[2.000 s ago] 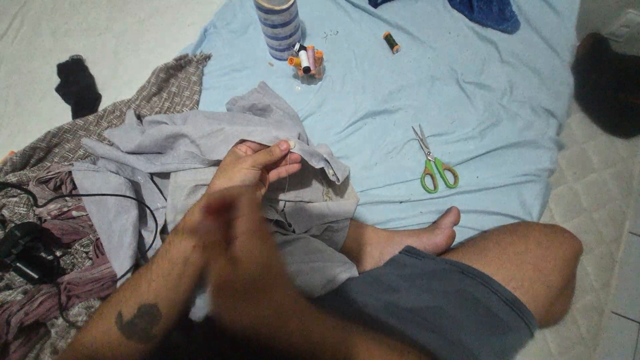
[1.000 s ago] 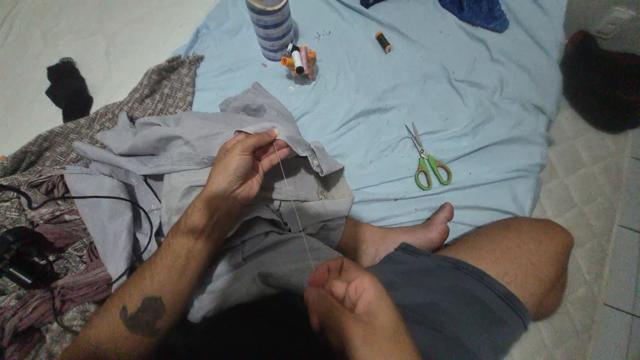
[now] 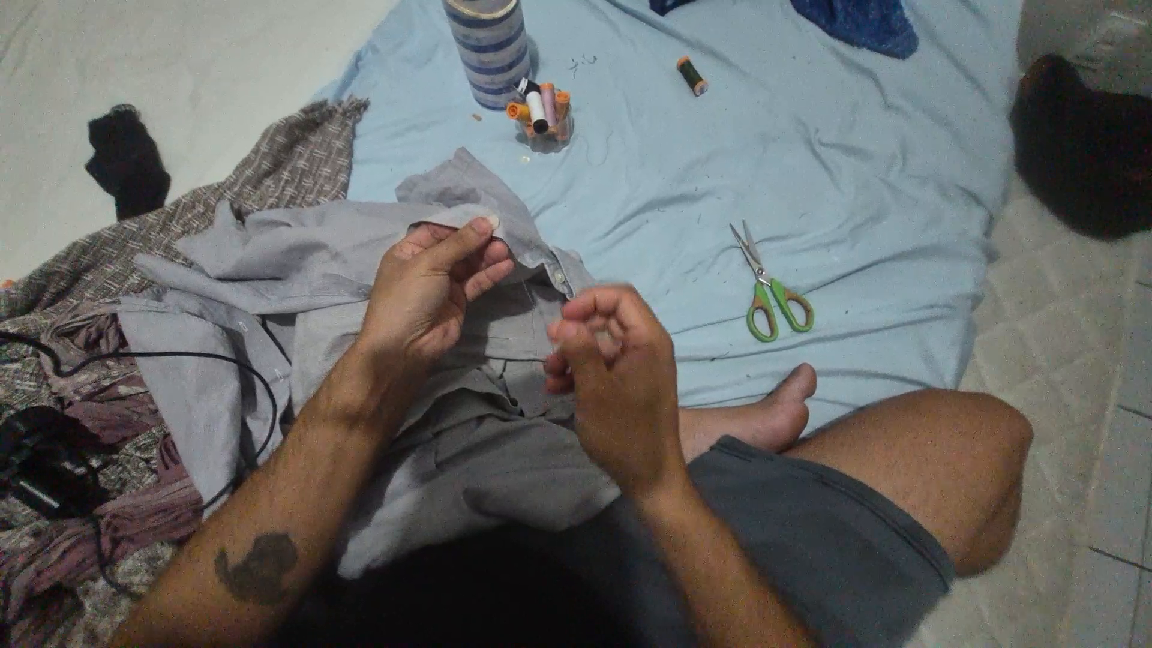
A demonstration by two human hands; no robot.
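A grey button shirt (image 3: 297,243) lies spread over my lap and the bed. My left hand (image 3: 445,279) pinches its edge between thumb and forefinger, with a small pale button (image 3: 491,223) at the fingertips. My right hand (image 3: 616,369) is raised just right of the shirt's button placket (image 3: 558,274), thumb and forefinger brought together; whether a needle or thread is between them cannot be told. Green-handled scissors (image 3: 769,292) rest on the blue sheet to the right, blades partly apart.
A clear cup of thread spools (image 3: 544,126) stands by a striped cylinder (image 3: 490,54). A dark green spool (image 3: 692,76) lies on the blue sheet (image 3: 864,162). Black cable (image 3: 180,355) crosses the patterned cloth and shirt at left. A black cloth (image 3: 129,162) lies farther back.
My right hand has moved up from low near my lap, where a pale thread ran from it to my left hand, to beside the shirt. My left hand still pinches the cloth.
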